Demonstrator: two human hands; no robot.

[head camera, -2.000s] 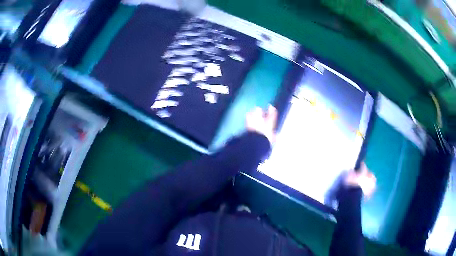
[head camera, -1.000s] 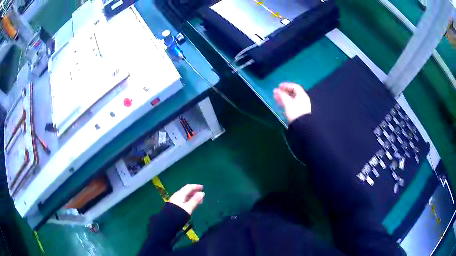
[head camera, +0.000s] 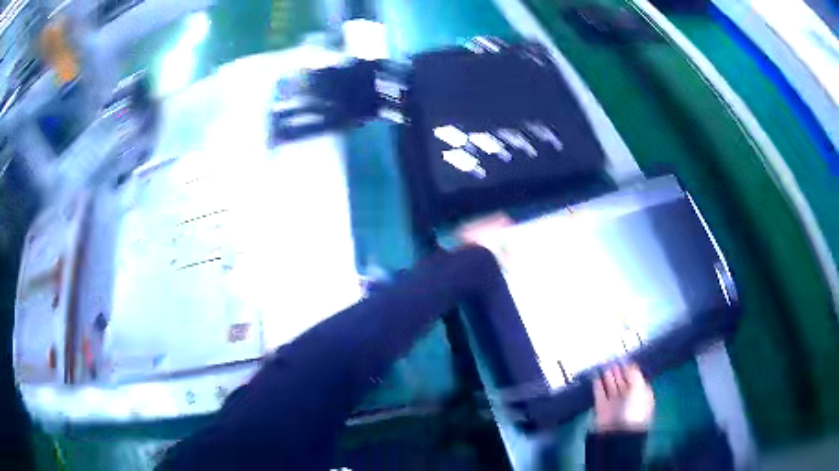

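Note:
A display panel (head camera: 598, 285), glaring white over much of its face and dark grey toward the right, lies on a thick black foam mat (head camera: 561, 402) at centre right. My left hand (head camera: 488, 232), blurred, is at the panel's far left corner, beside the mat's edge. My right hand (head camera: 626, 396) is at the near edge, its fingers over the mat's rim by the panel. The blur and the glare hide whether either hand grips the panel.
Beyond the panel lies another black foam mat (head camera: 501, 101) with several small white pieces. At left is the white machine table (head camera: 230, 267) with a black and white unit (head camera: 336, 97) at its far side. Green floor (head camera: 791, 276) shows beyond the bench at right.
The view has swung, bringing the white panel and its mat between my hands. Both hands were apart in the air one second ago; now they are at the panel's edges.

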